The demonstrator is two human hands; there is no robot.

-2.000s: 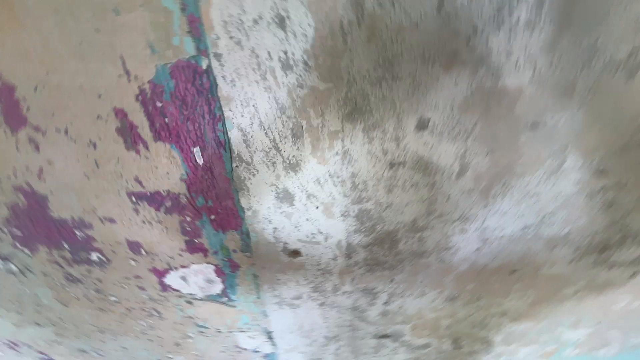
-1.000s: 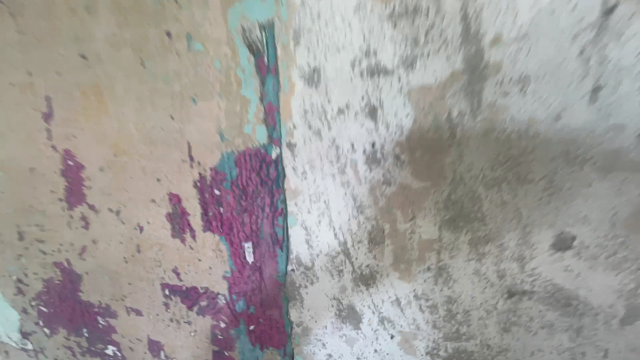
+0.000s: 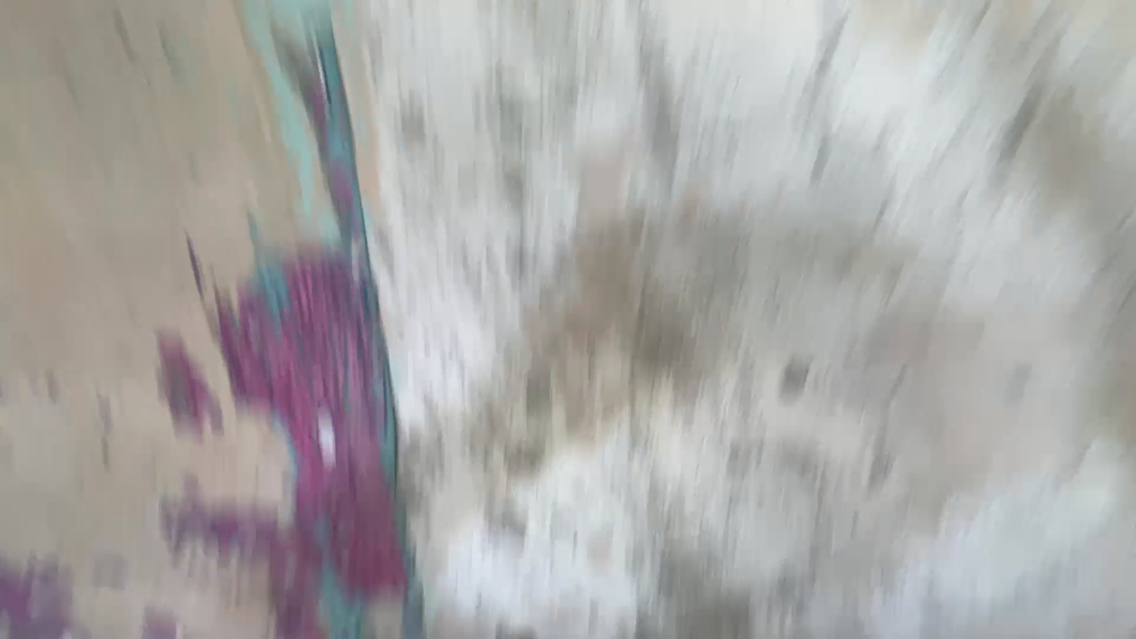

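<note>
Neither my left hand nor my right hand shows in the head view. A worn wall surface fills the frame, blurred by motion. On its left part is a beige painted area (image 3: 106, 222) with patches of magenta paint (image 3: 311, 355). A narrow strip of teal paint (image 3: 333, 133) runs down beside the magenta along a dark edge line. Right of that line the surface is whitish (image 3: 550, 550) with grey and brown stains (image 3: 657, 302).
A small dark spot (image 3: 794, 377) marks the stained surface on the right. A small white fleck (image 3: 327, 439) lies within the magenta patch. No other object can be made out.
The view has shifted over the wall, and the picture is now more blurred. Nothing else has plainly changed.
</note>
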